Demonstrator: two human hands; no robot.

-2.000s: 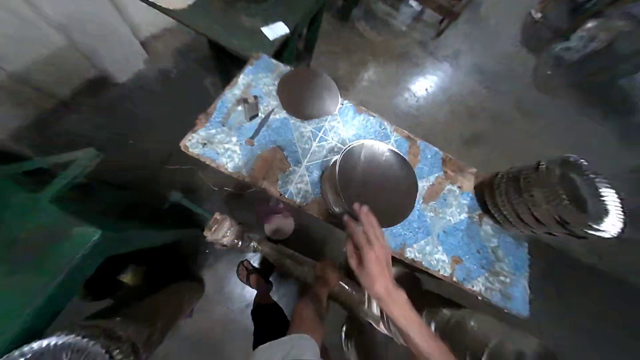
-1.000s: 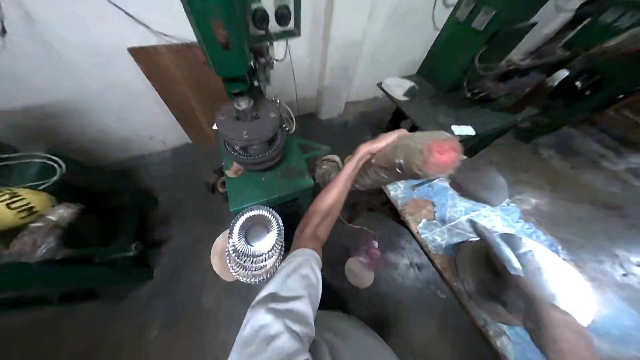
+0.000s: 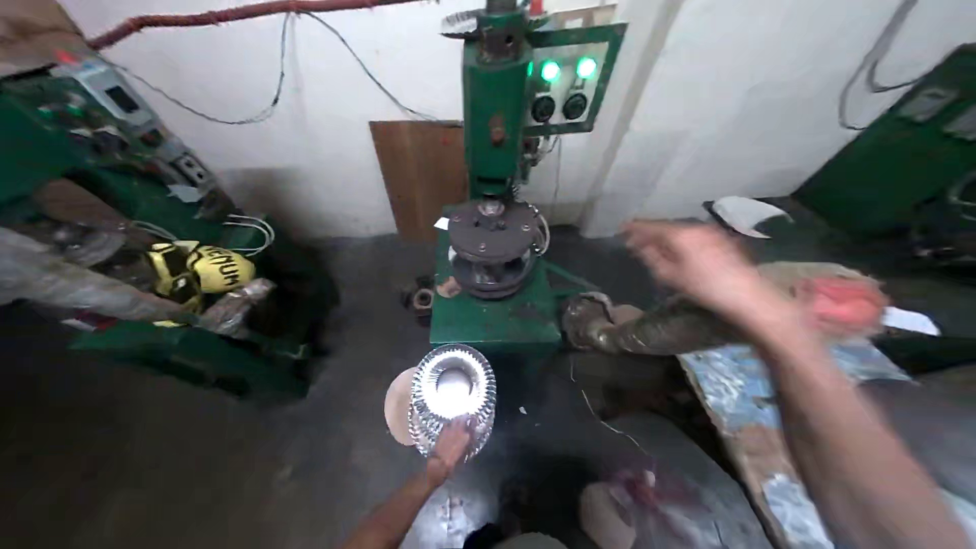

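Note:
My left hand [image 3: 454, 444] rests on the near side of a stack of shiny fluted metal pans [image 3: 457, 366]; whether its fingers grip a rim cannot be told. A round pale disc [image 3: 399, 408] lies partly under the stack's left side. Blurred by motion, my right hand [image 3: 679, 255] is raised at the right with fingers stretched out and nothing visible in it. Beneath that arm lies a long wrapped bundle [image 3: 667, 328] with a red end. Beyond the stack stands a green press [image 3: 496, 122] with a round dark die [image 3: 492, 248] above its green base.
A blue-patterned worktable [image 3: 736, 389] stands at the right, partly behind my right forearm. Green machinery [image 3: 191, 351] with a yellow bag [image 3: 221, 268] is at the left. Lit controls [image 3: 568, 95] sit beside the press. A thin cord [image 3: 602, 418] trails across the floor.
The view has swung left toward the press. My left hand has gone from the wrapped bundle to the pan stack. My right hand has left the metal discs on the table and is now raised above the bundle.

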